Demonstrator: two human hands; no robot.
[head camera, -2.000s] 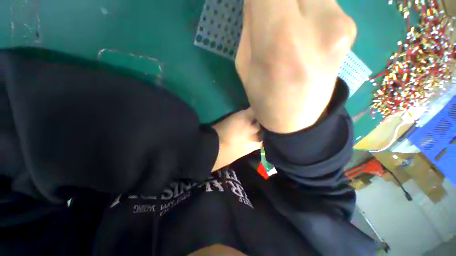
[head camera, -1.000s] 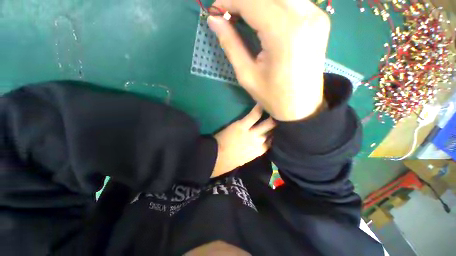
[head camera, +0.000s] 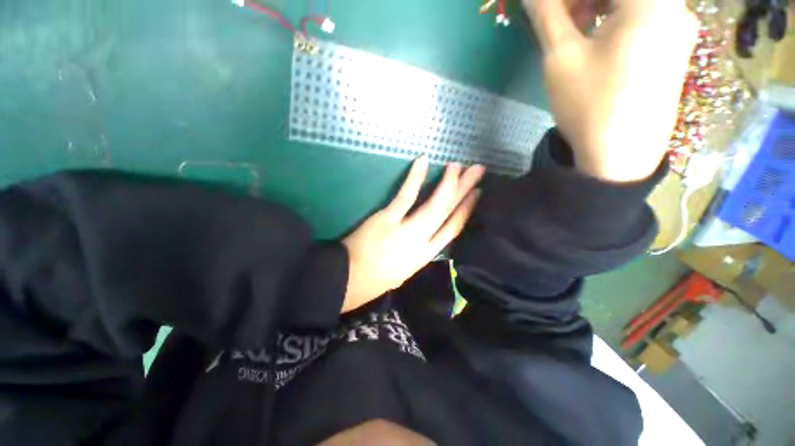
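A dotted white-silver strip (head camera: 375, 104) lies on the green mat in front of me. Gold wired components (head camera: 305, 44) sit at its upper left corner, with red leads running to small white plugs off the strip. My left hand (head camera: 408, 239) lies with fingers spread, fingertips at the strip's near edge, holding nothing. My right hand (head camera: 614, 83) is raised beside the pile of wired components (head camera: 710, 96), fingers curled and cut off by the top edge. Whether it holds a piece is unclear.
A few loose wired pieces (head camera: 499, 12) lie beyond the strip. Glossy black parts (head camera: 760, 24) are at the upper right. A blue plastic crate (head camera: 767, 179) and a white cable (head camera: 682, 213) are at the right. A red object (head camera: 667, 309) and cardboard are on the floor.
My right hand has left the strip's upper left corner and moved right to the pile. The wired pieces stay at that corner. My left hand's fingers have spread at the strip's near edge.
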